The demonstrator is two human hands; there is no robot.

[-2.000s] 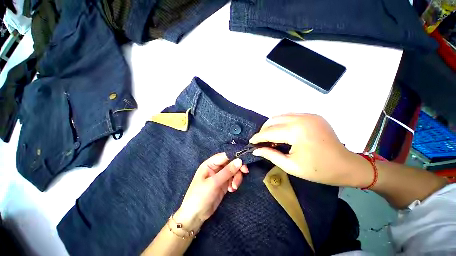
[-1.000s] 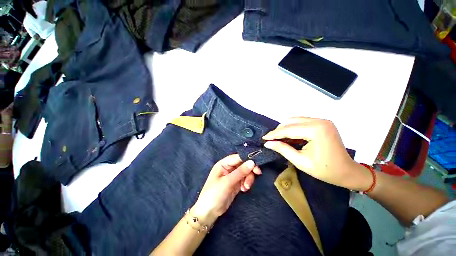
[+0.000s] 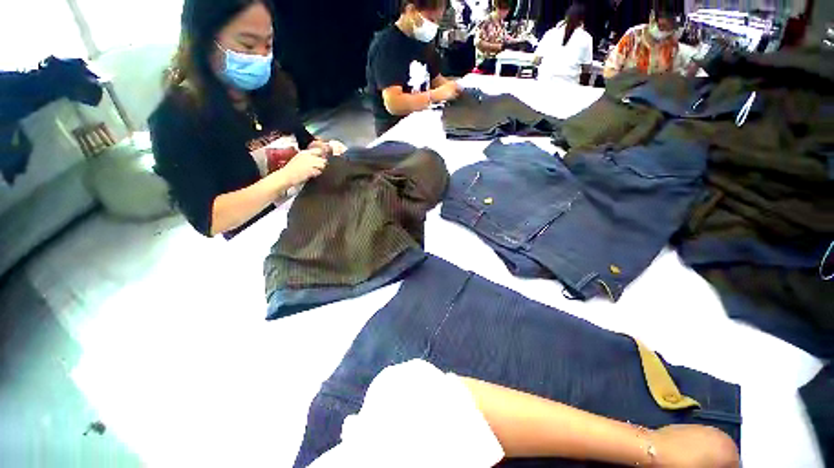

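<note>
The dark blue denim shorts (image 3: pixel 539 338) lie on the white table in front of me. A tan-yellow pointed flap (image 3: pixel 657 373) with a button shows near the waist end at the right. My left forearm crosses the shorts from the bottom centre. My left hand (image 3: pixel 700 446) is at the bottom right, on or over the waist end, seen from the back and cut by the lower edge. Its fingers are hidden. My right hand is out of the picture.
A co-worker in a blue mask (image 3: pixel 197 155) holds an inside-out brown garment (image 3: pixel 352 224) at the left. Another denim garment (image 3: pixel 585 210) lies behind the shorts. A large brown and navy heap (image 3: pixel 777 174) is at the right. More people stand along the table (image 3: pixel 165 347).
The view has swung left and up, bringing co-workers and the heap into the picture. My right hand, the phone and the waist button have left view. My left fingers no longer show.
</note>
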